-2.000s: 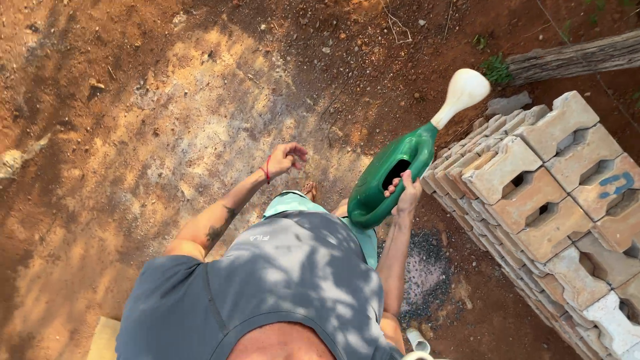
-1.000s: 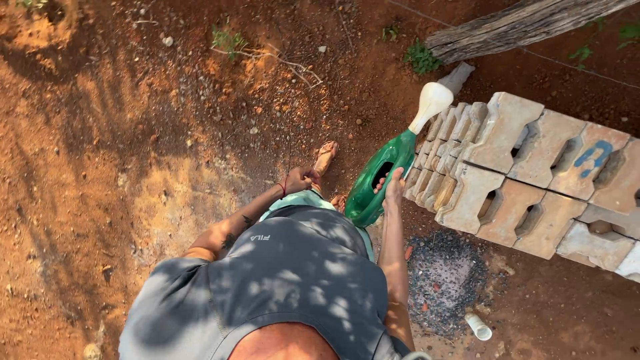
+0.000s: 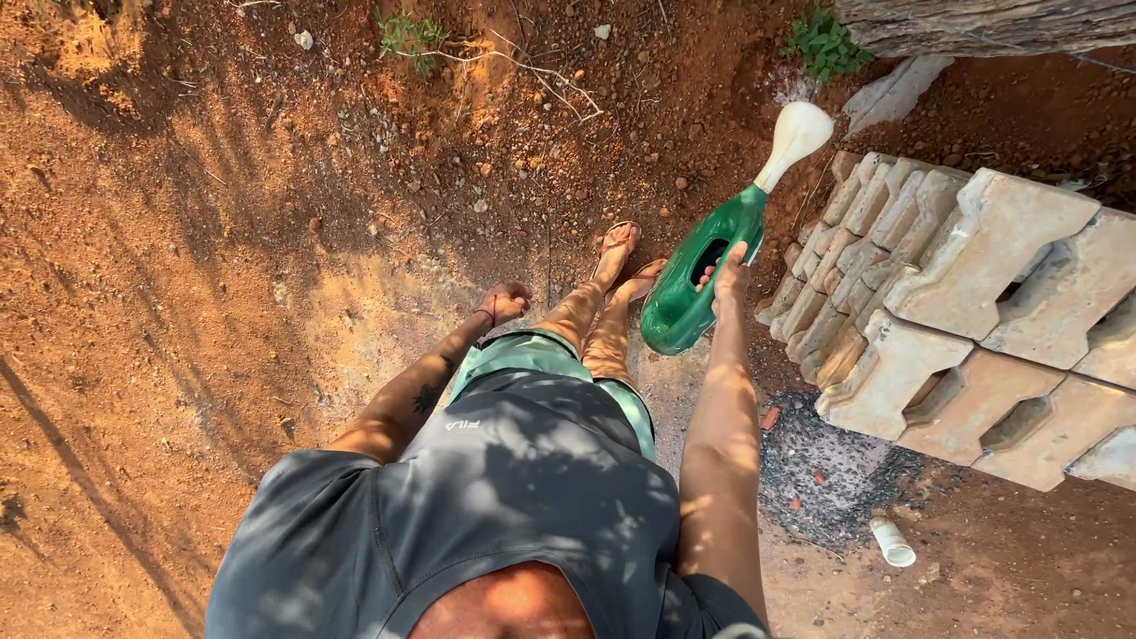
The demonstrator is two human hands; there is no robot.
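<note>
A green plastic watering can (image 3: 679, 302) with a white spout head (image 3: 801, 131) is held by my right hand (image 3: 729, 277), its fingers wrapped around the handle beside the opening. The spout points up and to the right of the view, toward a small green plant (image 3: 825, 44). My left hand (image 3: 508, 303), with a red string at the wrist, hangs near my shorts; its fingers look loosely curled, and nothing is seen in it.
Stacked concrete paving blocks (image 3: 985, 257) stand close on the right. Beyond them lie a weathered log (image 3: 994, 25) and a grey stone slab (image 3: 895, 93). Dark gravel (image 3: 825, 470) and a white pipe piece (image 3: 892, 540) lie below the stack. A dry twig (image 3: 532, 67) rests on the reddish soil.
My left hand has come down from its raised, spread pose to beside my shorts. My right hand keeps hold of the watering can. The view has shifted, with more ground ahead showing.
</note>
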